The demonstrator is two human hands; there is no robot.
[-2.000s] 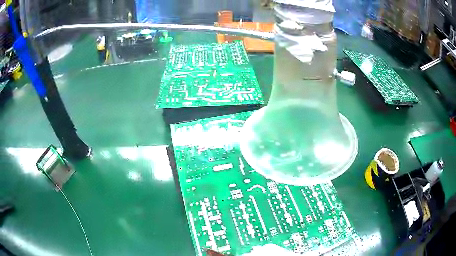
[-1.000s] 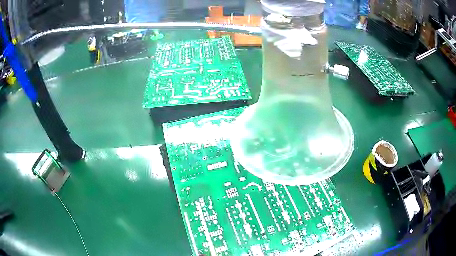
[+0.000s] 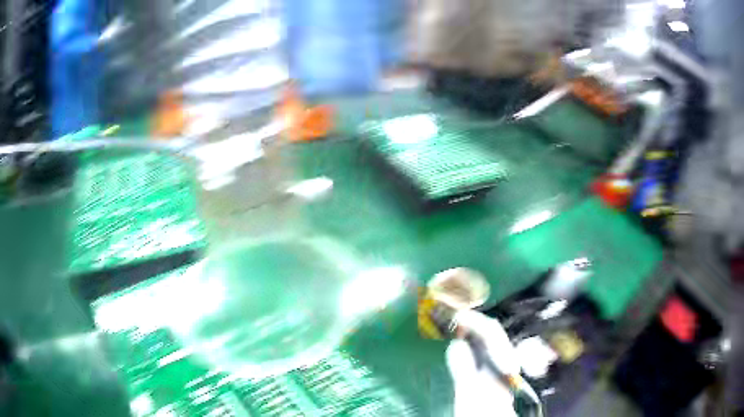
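The image is blurred. My right hand [image 3: 477,376], in a white glove, is at the lower right, just below the round tub [image 3: 459,288] with a pale rim and yellow-and-dark side. A thin tool with orange-brown parts, apparently the soldering iron [image 3: 492,350], lies along the hand, its front end by the tub. Its tip is unclear. A large green circuit board [image 3: 167,358] lies at the lower left, partly behind the clear fume hood [image 3: 273,305]. My left hand is out of the picture.
A second board [image 3: 135,208] lies behind the first, and another [image 3: 440,159] at the far side. Right of the tub are a dark tray with a white bottle [image 3: 567,278], a flat green mat [image 3: 604,252] and a red bin [image 3: 613,190]. Blue-clothed people stand opposite.
The view has swung right, so boards, hood and tub appear further left. My right hand in its white glove now shows beside the tub; it was not visible one second ago.
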